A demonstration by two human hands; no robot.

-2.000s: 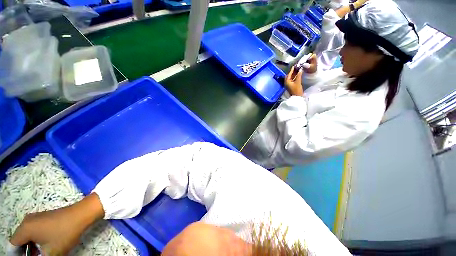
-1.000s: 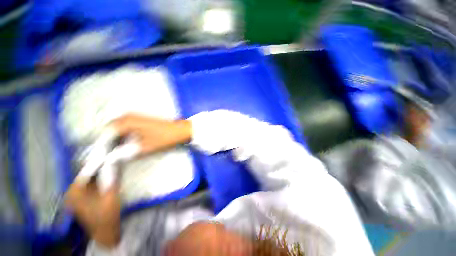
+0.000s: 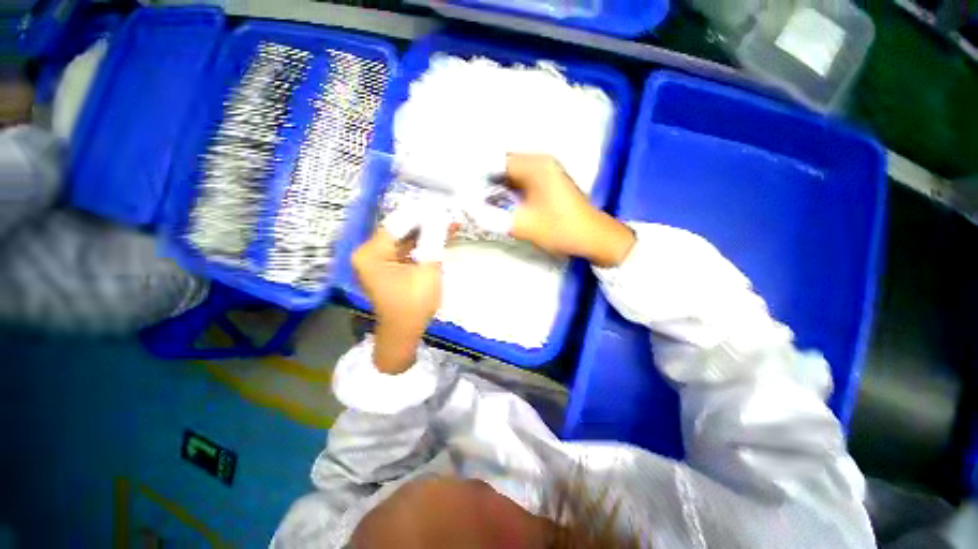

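A heap of small white plastic parts (image 3: pixel 504 107) fills the middle blue tray (image 3: pixel 611 139). Both my hands are over its left side, with white finger cots on the fingers. My left hand (image 3: pixel 399 281) is at the tray's near left, fingertips up. My right hand (image 3: pixel 549 209) reaches in from the right, its fingertips close to the left ones. Silvery shafts in what looks like a clear box (image 3: pixel 402 202) show beside and between the fingers. The fingertips are blurred, so whether either hand holds a piece cannot be told.
On the left, a blue tray holds two columns of assembled pieces (image 3: pixel 327 161). A bare blue tray (image 3: pixel 145 118) lies further left, another (image 3: pixel 751 193) on the right. A clear container with a white label (image 3: pixel 810 43) is beyond. Another person's sleeve (image 3: pixel 86 268) is at the left edge.
The view has swung left, bringing the assembled pieces into clear sight. My left hand, out of view two seconds ago, is now close to my right hand over the white heap.
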